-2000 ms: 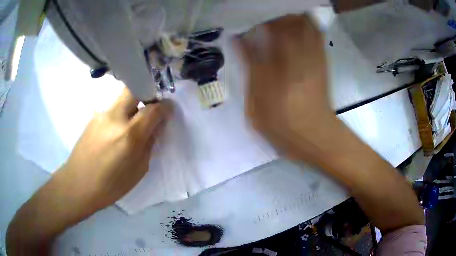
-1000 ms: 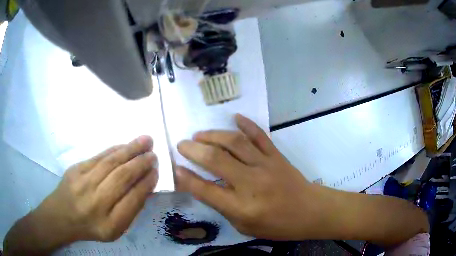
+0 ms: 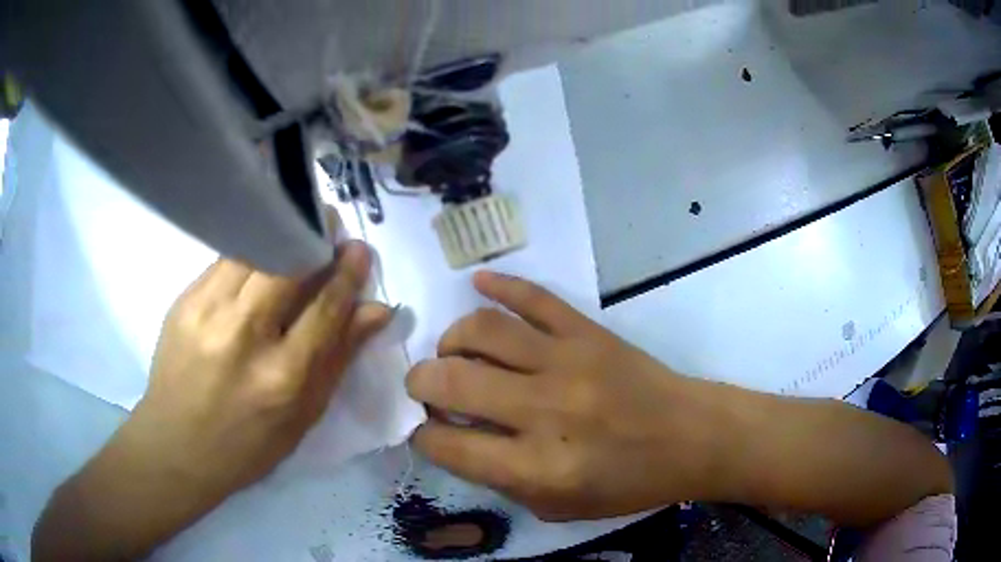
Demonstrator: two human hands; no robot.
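Observation:
A large white fabric panel (image 3: pixel 538 165) lies under the sewing machine head (image 3: pixel 143 121). A narrow white strip (image 3: pixel 373 384) runs along it towards me, its near end turned up a little. My left hand (image 3: pixel 263 340) is bent over the strip just in front of the presser foot (image 3: pixel 368 198), thumb and fingertips together on its edge. My right hand (image 3: pixel 538 395) lies on the panel right of the strip, fingers bent, fingertips at the strip's edge. The needle is too blurred to tell.
A ribbed cream knob (image 3: pixel 480 229) hangs below black fittings above my right hand. A yellow-brown box (image 3: pixel 953 247) with white scraps stands at the right, near dark thin metal tools (image 3: pixel 887 134). A dark worn patch (image 3: pixel 452 531) marks the table's near edge.
My left hand has moved forward from flat beside the strip to pinching it near the presser foot. My right hand has shifted slightly right. The strip's near end has lifted and creased.

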